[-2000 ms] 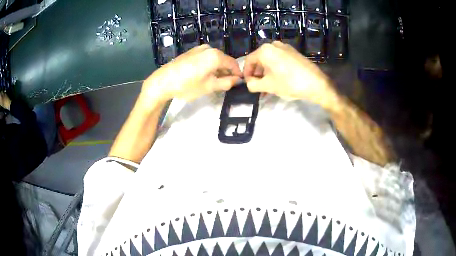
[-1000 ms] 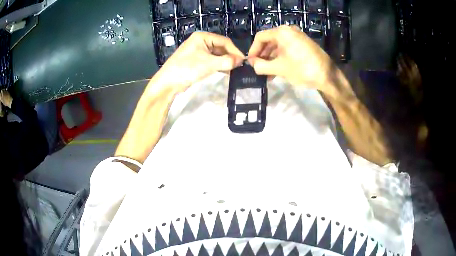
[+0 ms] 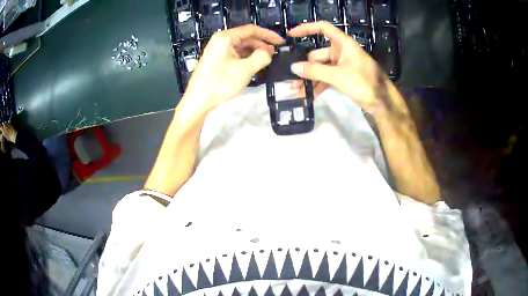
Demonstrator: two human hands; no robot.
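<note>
A black phone housing with rectangular openings is held upright in front of my white clothing, its upper end between my hands at the tray's front edge. My left hand touches the housing's upper left side with its fingertips. My right hand grips the right side, thumb on the face and fingers partly behind, seen through an opening. Both index fingertips are at the top end. No tiny part can be made out there. The glossy black blister tray lies just beyond, with housings in its pockets.
Small shiny parts lie scattered on the green surface left of the tray. A red stool stands below at left. Part of another person shows at the far left edge. A further dark tray is at the upper right.
The housing has moved up and away from my body, towards the tray. My fingertips, earlier pinched together at its top end, have spread along its sides, and my right thumb now lies on its face.
</note>
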